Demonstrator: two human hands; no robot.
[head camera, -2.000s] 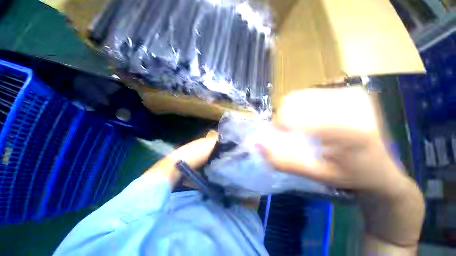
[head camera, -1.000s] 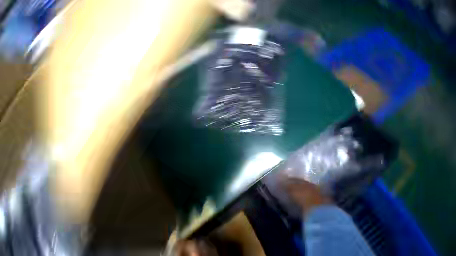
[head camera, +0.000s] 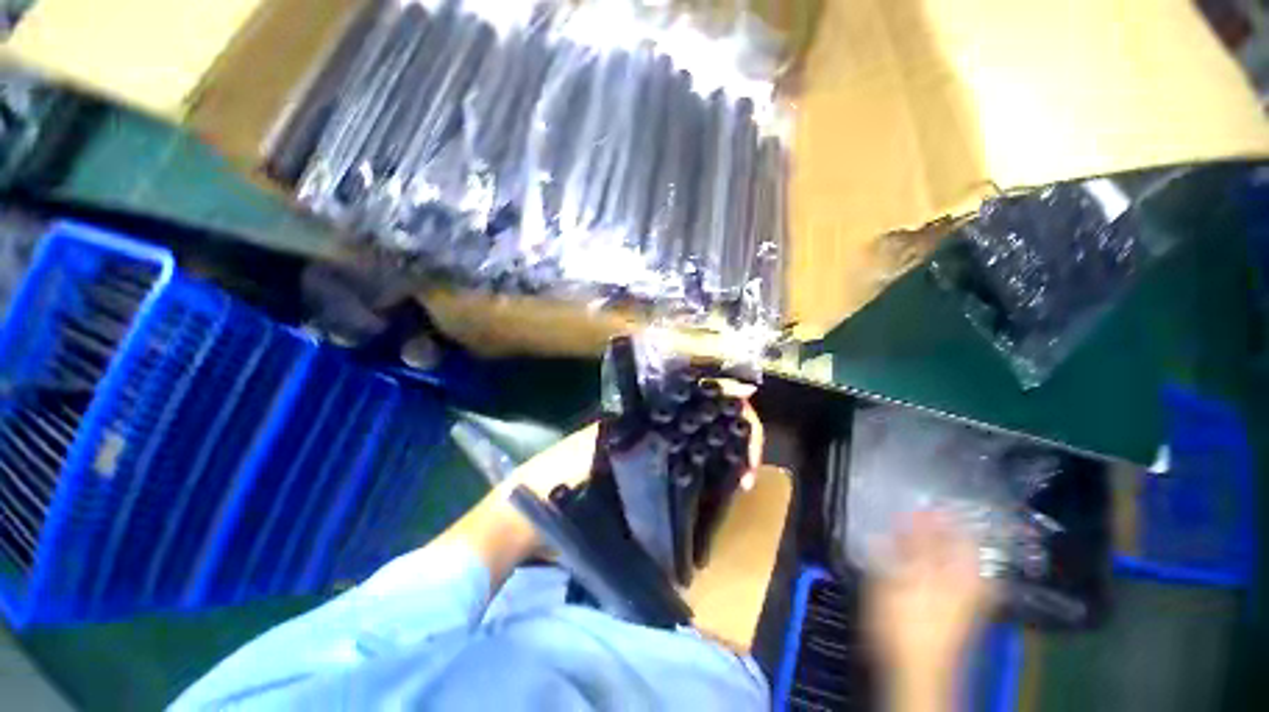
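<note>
My left hand (head camera: 568, 462) is closed round a bundle of black tubes (head camera: 682, 452), their round ends facing up, above my lap. A few tubes (head camera: 599, 549) lie slanted beside the bundle. My right hand (head camera: 926, 577), blurred, is at the clear poly bags (head camera: 960, 480) in the black tray (head camera: 1092, 536); whether its fingers grip a bag cannot be told. Bagged tubes (head camera: 557, 153) lie in rows in the open shipping carton (head camera: 870, 167) in front. A cardboard pad (head camera: 752, 556) shows beside the bundle.
Slatted blue crates (head camera: 209, 445) stand at the left, one with black tubes. A blue plastic crate (head camera: 800, 654) is below the tray. A dark clear packet (head camera: 1051, 257) lies on the green bench (head camera: 905, 348) beside the carton flap. Another blue crate (head camera: 1204, 487) is at the far right.
The view swung right, then back to the carton. Two seconds ago both hands were at a clear bag by the carton; now my left hand holds uncovered tubes and my right is at the tray.
</note>
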